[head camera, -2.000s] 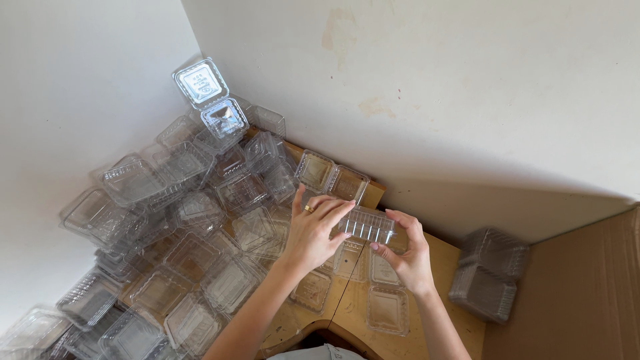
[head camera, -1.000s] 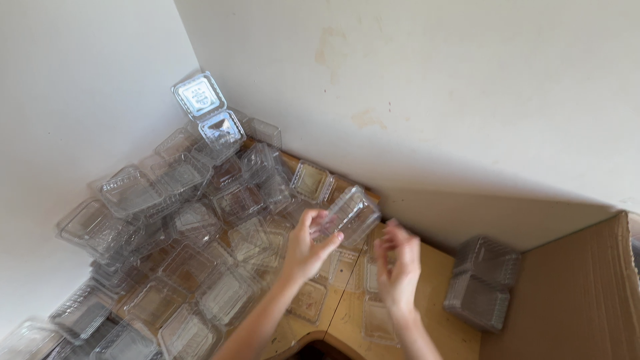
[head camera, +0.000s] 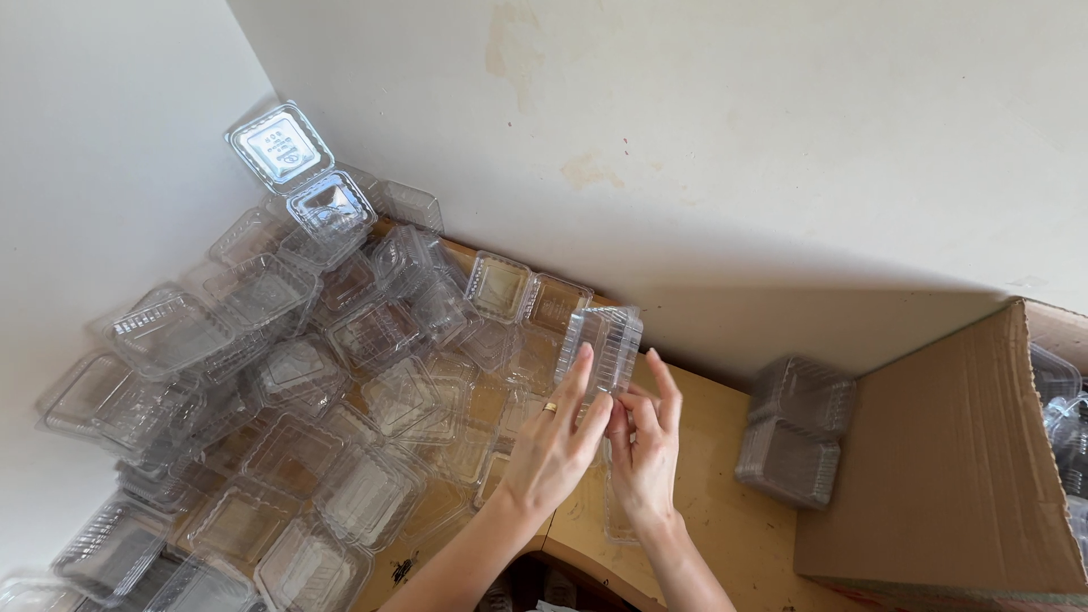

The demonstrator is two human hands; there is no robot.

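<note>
A clear plastic clamshell container (head camera: 602,344) is held up over the wooden table, in front of my body. My left hand (head camera: 557,433) grips its lower left side, the index finger lying across its face; a ring is on one finger. At the container's lower right edge, the fingertips of my right hand (head camera: 648,433) are bent and touch it. Just behind it, an opened clear clamshell (head camera: 557,302) lies on the table near the wall. Part of another clear container (head camera: 619,510) shows under my right wrist.
A large pile of clear clamshells (head camera: 297,455) covers the table's left side up to the wall. Stacked nested containers (head camera: 790,433) stand at the right, beside a cardboard box (head camera: 918,476) holding more clear plastic. The wooden tabletop (head camera: 710,459) shows between the hands and that stack.
My right hand was apart from the container one second ago and now touches it. The held container has changed its tilt and is now more upright.
</note>
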